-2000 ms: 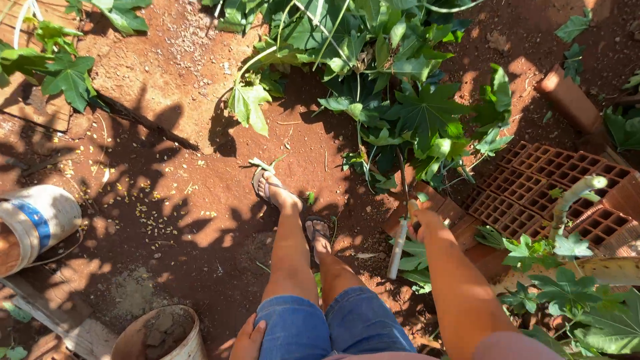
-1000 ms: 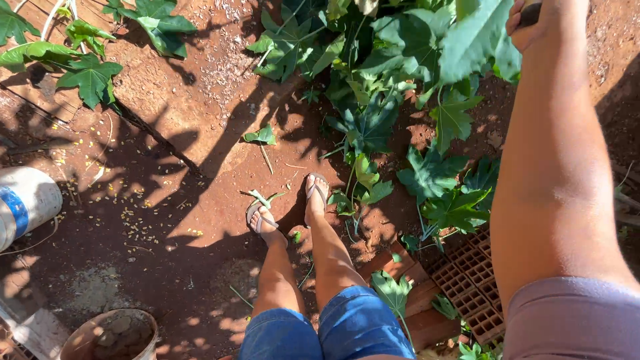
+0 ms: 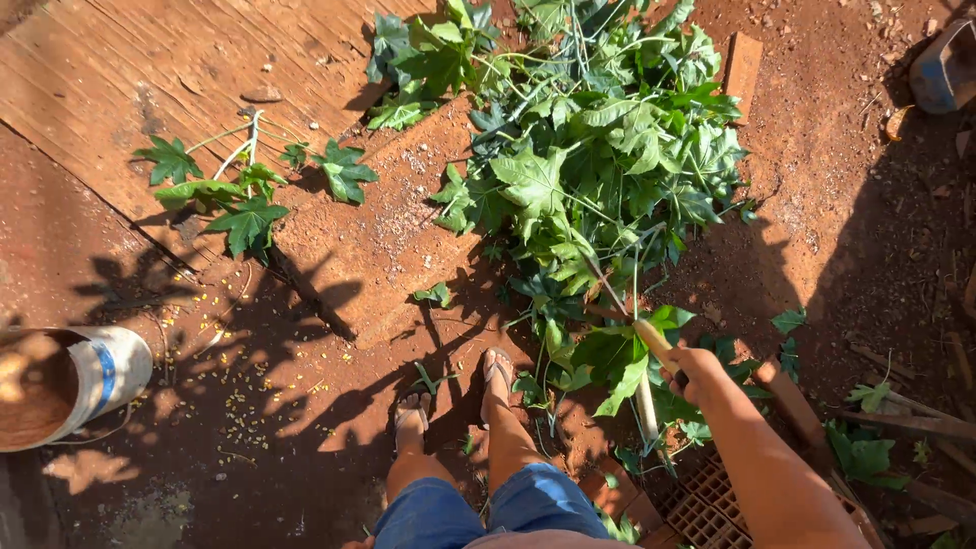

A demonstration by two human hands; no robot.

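My right hand (image 3: 695, 374) is closed around the pale wooden handle of a bladed hand tool (image 3: 653, 341). Its thin metal blade points up and left, over the near edge of a big heap of cut leafy branches (image 3: 602, 152). Just beneath the handle lie broad green leaves and a thick pale stem (image 3: 646, 408). Only a sliver of my left hand (image 3: 358, 544) shows at the bottom edge, beside my shorts; what its fingers do is hidden.
Hollow clay bricks (image 3: 709, 499) lie at lower right, near boards and brick pieces. A white bucket (image 3: 126, 370) rests on its side at left. A smaller cut branch (image 3: 248, 171) lies on a ridged sheet (image 3: 152, 61). An old container (image 3: 945, 69) is at upper right.
My right hand, raised at the upper right a second ago, is now lower, over the leaves by the heap. The view has shifted, showing more of the heap.
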